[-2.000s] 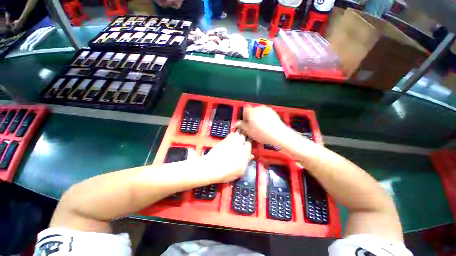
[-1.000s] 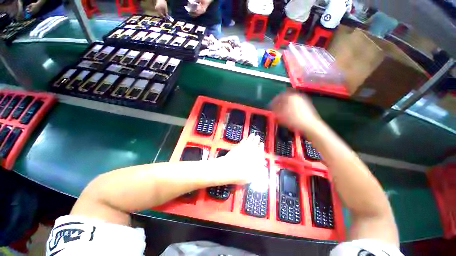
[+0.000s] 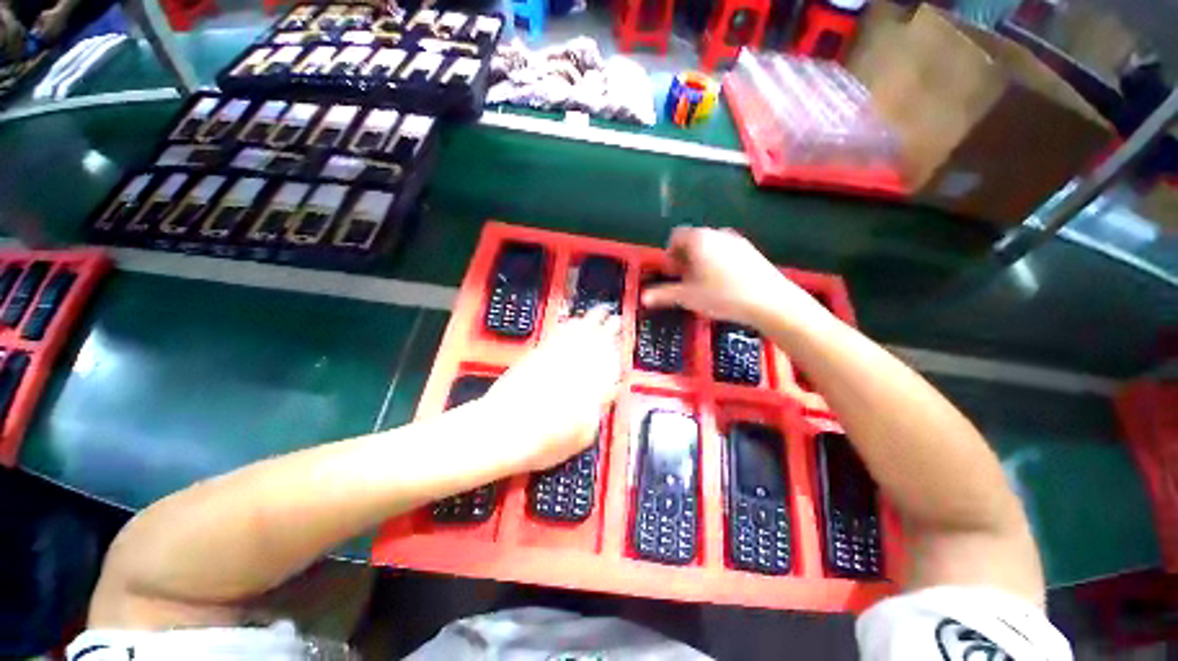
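A red foam tray (image 3: 517, 558) lies on the green belt with black keypad phones in two rows. My left hand (image 3: 562, 387) reaches over the tray, its fingertips at the lower part of the second back-row phone (image 3: 599, 279). A small shiny, clear patch shows beside that phone. My right hand (image 3: 717, 274) is curled over the top of the third back-row phone (image 3: 661, 341). My fingers hide parts of these phones. Whether either hand pinches anything is too blurred to tell. Front-row phones (image 3: 667, 488) lie in their pockets, keypads toward me.
Black trays of gold-and-white parts (image 3: 246, 194) lie across the belt at the back left. Beyond are a pale heap (image 3: 575, 80), a colourful roll (image 3: 691, 98), clear plastic trays on a red tray (image 3: 827, 180) and a brown box (image 3: 969, 116). Another red phone tray (image 3: 58, 338) is at left.
My left hand has moved left from the third to the second back-row phone. My right hand swung out beyond the tray's back edge, then came back over the third phone.
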